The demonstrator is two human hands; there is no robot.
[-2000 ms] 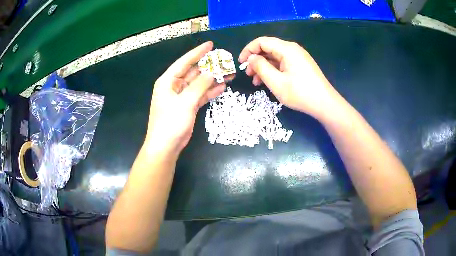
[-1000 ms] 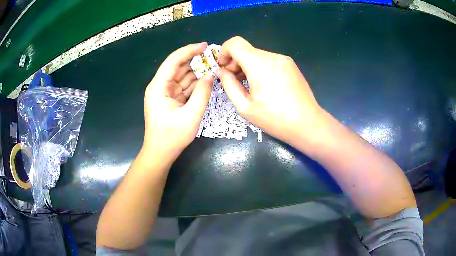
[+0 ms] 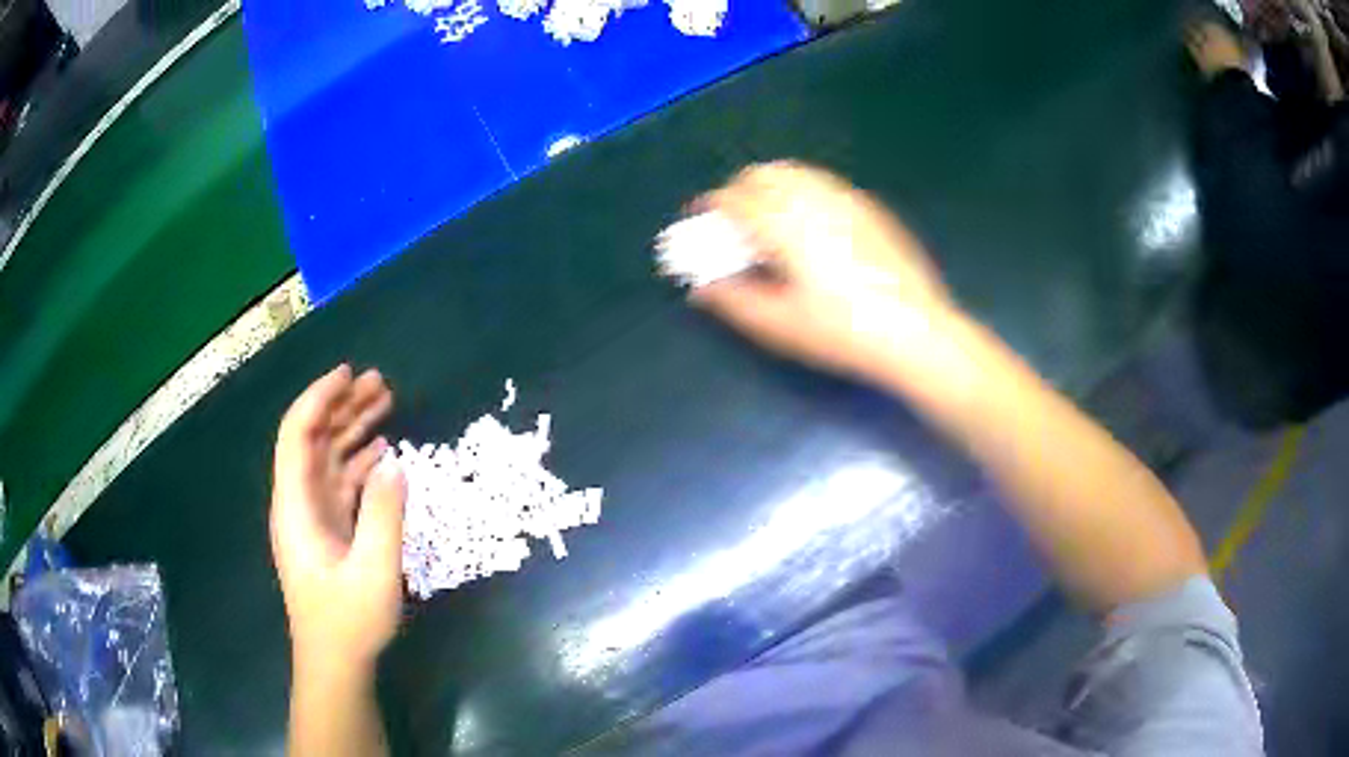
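Note:
My right hand (image 3: 829,274) holds a round white housing (image 3: 707,249) between fingers and thumb, above the dark green bench right of centre. The hand is slightly blurred, and no contacts show on the housing. My left hand (image 3: 337,518) is at the left edge of a loose pile of small white plastic pieces (image 3: 481,503). Its fingers are apart and curled, and nothing shows in it. Whether its thumb touches the pile I cannot tell.
A blue board (image 3: 400,148) lies at the upper left with white parts (image 3: 585,15) on its far end. A green conveyor (image 3: 148,266) and whitish rail (image 3: 178,392) run along the left. A clear plastic bag (image 3: 104,651) is lower left. Another person's dark sleeve (image 3: 1258,222) is upper right.
The view has turned right. My hands have parted. The housing has passed from my left hand to my right hand, which has moved away to the right. My left hand has let go.

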